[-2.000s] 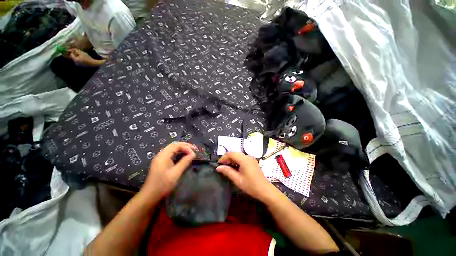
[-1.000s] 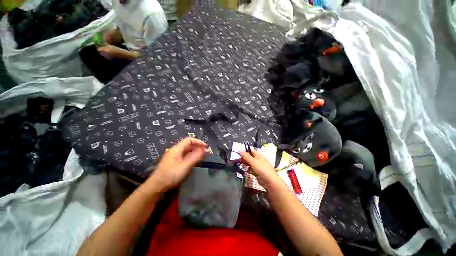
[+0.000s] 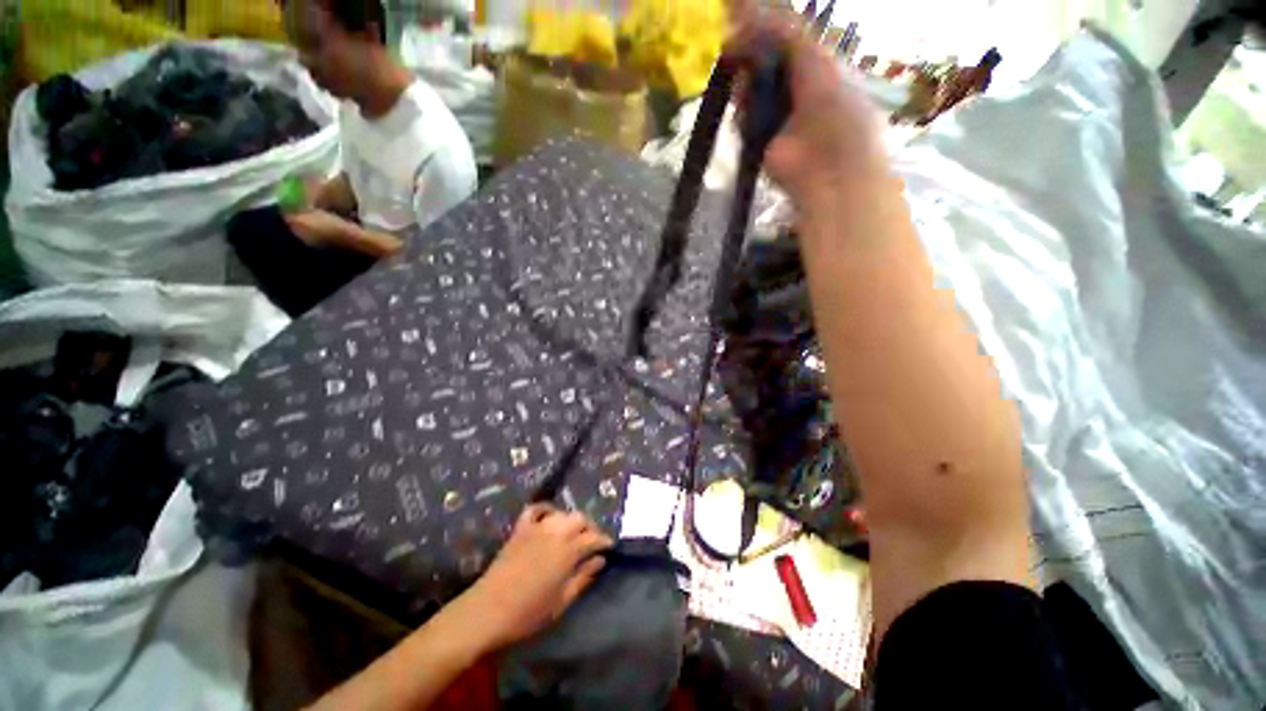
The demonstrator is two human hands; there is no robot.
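A plain grey fuzzy pouch [image 3: 594,642] lies at the table's near edge, its dark mouth edge at the top. My left hand [image 3: 551,563] rests on the pouch's upper left corner, fingers curled; what they grip is hidden. My right hand [image 3: 805,104] is raised high at the top of the view, slightly blurred, shut on a black shoulder strap [image 3: 682,222]. The strap hangs down in long lengths over the table towards the pouch.
The table has a dark printed cloth [image 3: 403,361]. A red bar [image 3: 796,590] lies on dotted paper [image 3: 833,628]. Dark bags [image 3: 778,375] are partly behind my right arm. White sacks [image 3: 139,222] stand left, another [image 3: 1111,278] right. A person [image 3: 431,146] sits across.
My right hand has risen from beside the pouch to the top of the view, lifting the strap. My left hand has lowered onto the pouch corner. The view has tilted up.
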